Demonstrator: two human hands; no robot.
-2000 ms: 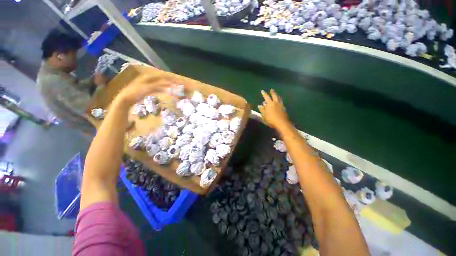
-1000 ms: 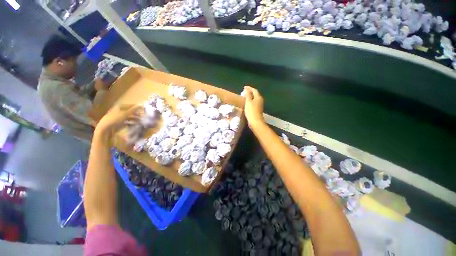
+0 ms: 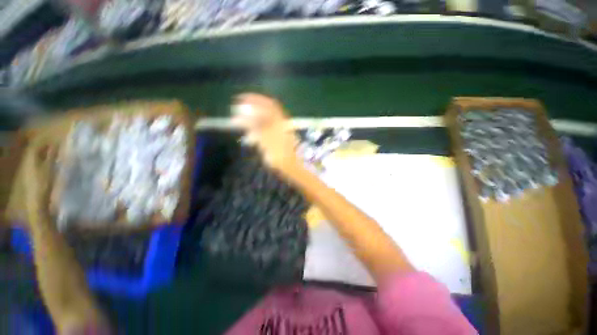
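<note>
The left cardboard tray (image 3: 187,141) holds a jumble of white-grey figures (image 3: 134,163) and rests on a blue crate (image 3: 163,252). My left hand (image 3: 40,154) is at the tray's left part, beside the figures, too blurred to show its grip. My right hand (image 3: 265,121) is over the bench's pale edge strip, right of the tray. A whitish blur shows at its fingertips; I cannot tell if it is a held figure. Dark discs (image 3: 255,216) lie heaped below my right hand. A few loose figures (image 3: 324,142) lie beside my right forearm.
A white work sheet (image 3: 406,216) with yellow tape (image 3: 353,149) lies right of the discs. The right cardboard tray (image 3: 530,262) holds rows of grey-white pieces at its far end, with purple parts (image 3: 579,167) beyond. A green belt (image 3: 366,78) runs behind; more figures lie past it.
The view has swung right, bringing the sheet and right tray into sight. My right hand has left the left tray's corner. The figures now fill more of the left tray's width.
</note>
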